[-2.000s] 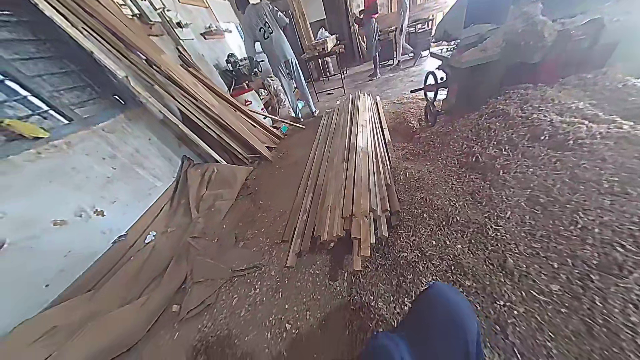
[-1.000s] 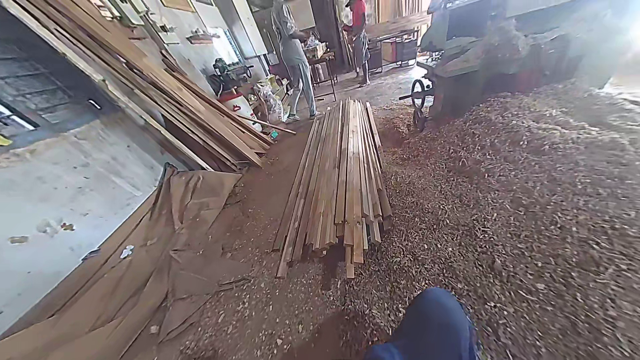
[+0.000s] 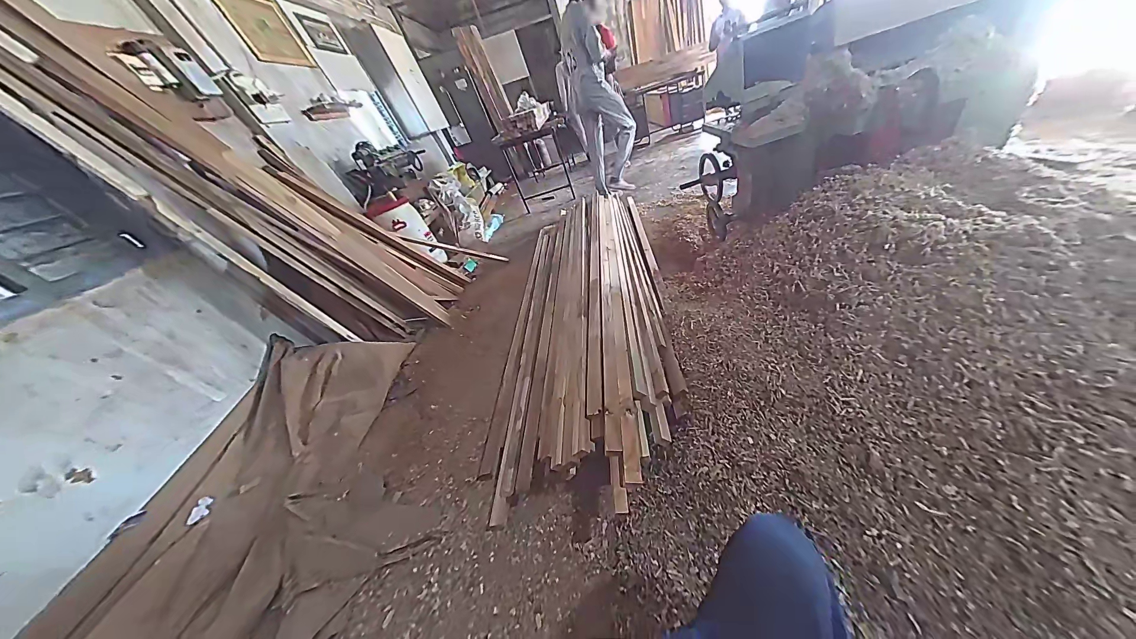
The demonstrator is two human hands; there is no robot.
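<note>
Neither my left hand nor my right hand shows in the view. A stack of long wooden strips [image 3: 590,328] lies on the floor ahead of me, its near ends uneven and its far end narrowing toward the back of the room. My knee in dark blue cloth [image 3: 772,577] rises at the bottom edge, right of the strips' near ends. Left of the stack, a brown sheet [image 3: 302,479] lies crumpled along the wall.
Wood shavings [image 3: 932,373] are heaped on the right, beside a machine with a handwheel [image 3: 713,177]. Long boards [image 3: 266,213] lean on the left wall. A person in grey [image 3: 599,98] is near the stack's far end, by a small table [image 3: 532,135]. Another person [image 3: 728,31] is farther back.
The person in grey stands farther right relative to the small table than a second ago. The stack of strips has not plainly moved.
</note>
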